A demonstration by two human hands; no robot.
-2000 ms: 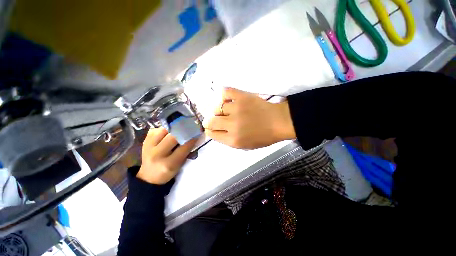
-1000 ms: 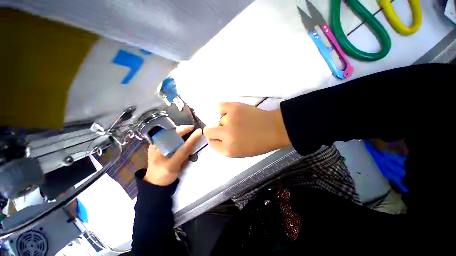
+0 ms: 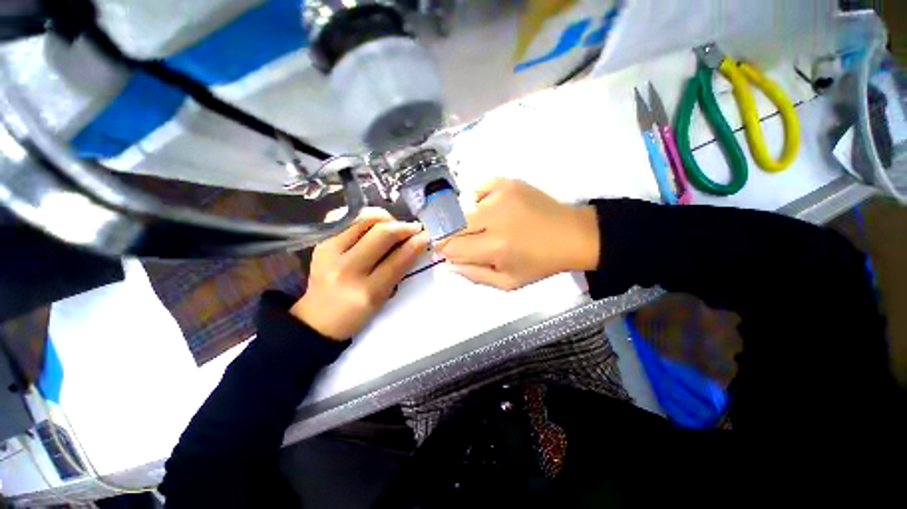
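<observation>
My left hand (image 3: 363, 273) is bent at the needle area of the sewing machine, just left of the grey block (image 3: 444, 213) beside the presser foot (image 3: 416, 171). My right hand (image 3: 517, 234) is just right of the block, fingers curled and fingertips close to my left ones. Anything pinched between the fingertips is too small or hidden to tell. Brown plaid cloth (image 3: 234, 273) lies left of my left hand, partly under the machine head. A grey ribbed knob (image 3: 386, 91) is above the needle area.
Pink and blue thread nippers (image 3: 664, 149), green-handled shears (image 3: 708, 134) and yellow-handled scissors (image 3: 766, 114) lie at the upper right of the white table (image 3: 398, 328). A ruler strip (image 3: 477, 350) runs along the near edge. A blue item (image 3: 676, 383) is below the table edge.
The view has shifted, bringing the machine head and knob closer and showing more plaid cloth at left. My left hand's fingers are now bent beside the grey block rather than reaching around it.
</observation>
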